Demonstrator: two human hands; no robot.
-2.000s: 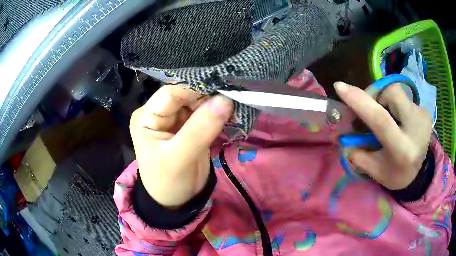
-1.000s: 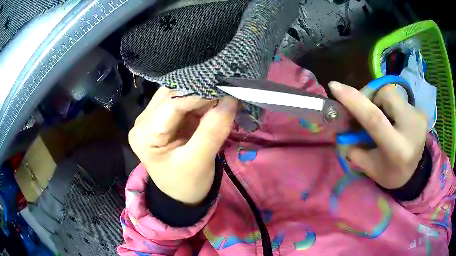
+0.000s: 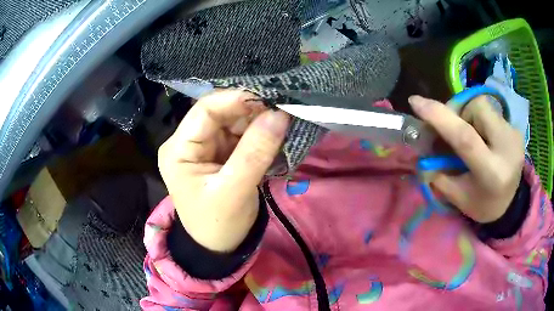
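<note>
My left hand [image 3: 218, 164] pinches the edge of the grey tweed fabric [image 3: 222, 42] between thumb and fingers, with a black motif at the fingertips. The fabric has scattered black motifs and drapes up and to the right of the hand. My right hand [image 3: 474, 158] holds the scissors [image 3: 340, 116] by their blue handle loops. The blades point left and their tips touch or nearly touch the black motif beside my left thumb. The exact contact at the tips is hard to see. A small fabric flap hangs below the thumb.
A pale grey curved table edge with a ruler scale [image 3: 67, 58] is at the upper left. A green basket [image 3: 540, 91] holding pale scraps stands at the right. A tan cardboard piece [image 3: 42, 206] and a grey fabric pile [image 3: 112, 255] lie at the lower left.
Since one second ago, the fabric's right part has spread rightward and the black motif at my left fingertips shows more. The scissors and right hand have shifted slightly right.
</note>
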